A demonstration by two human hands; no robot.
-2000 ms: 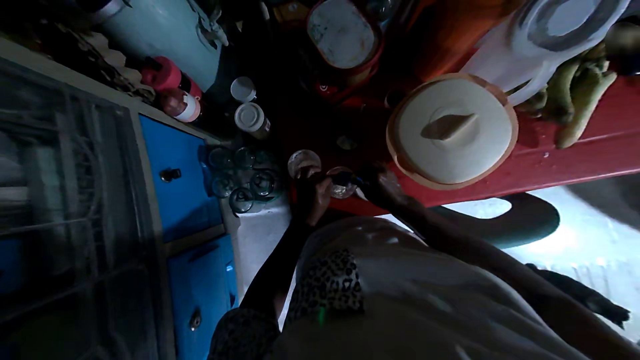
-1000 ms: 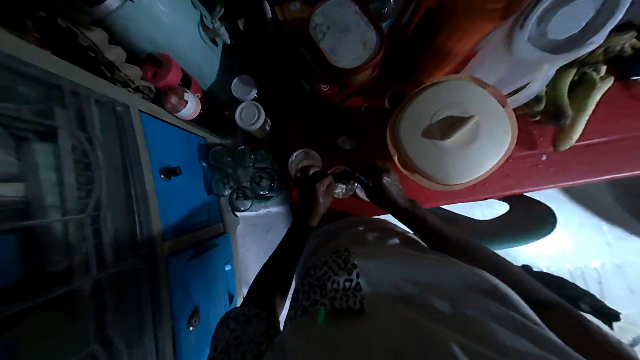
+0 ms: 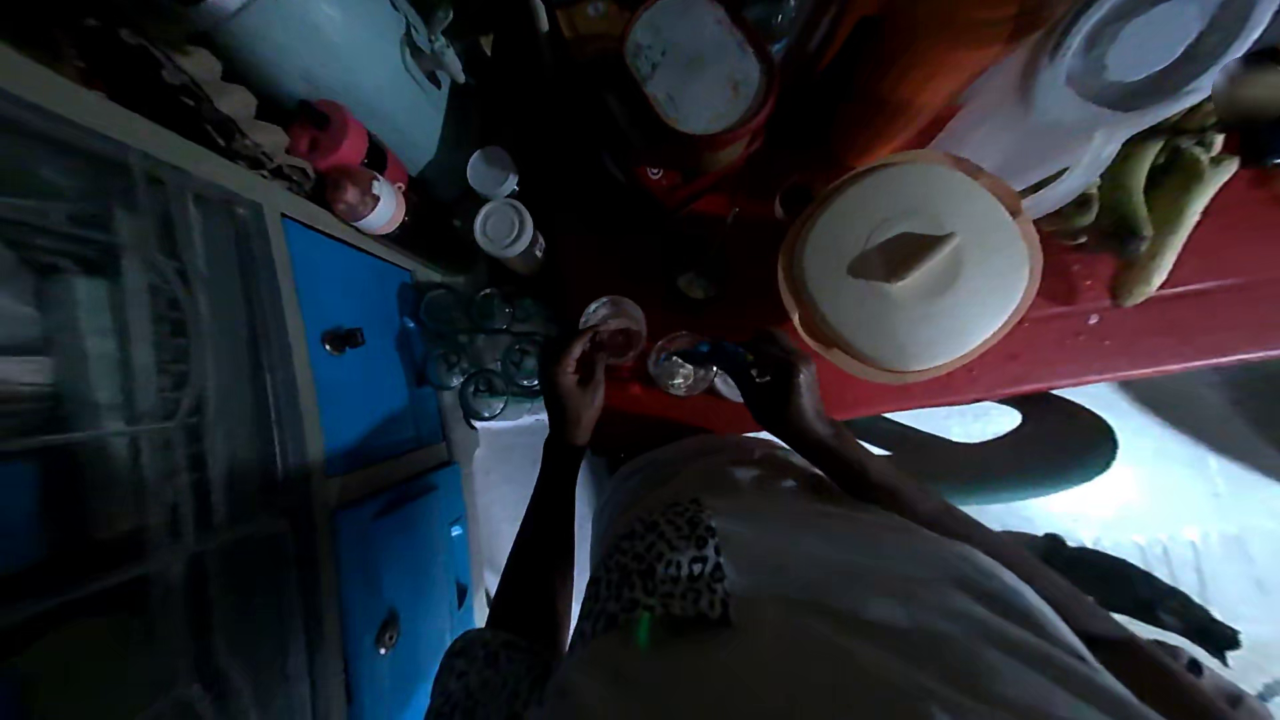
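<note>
My left hand has its fingers on the left rim of a clear cup on the red table. Just to the right stands a second clear cup with something pale inside. My right hand holds a dark, bluish object whose tip reaches over that second cup; its kind cannot be told in the dim light. A small white round thing lies partly hidden below the dark object.
A lidded cream pot stands close to my right hand, with a white pitcher and bananas beyond. Upside or upright glasses cluster at left, near white-lidded jars. A red-rimmed container stands behind. Blue drawers are left.
My left hand has moved left from the second cup to the first cup. My right hand stays near the second cup with the dark object.
</note>
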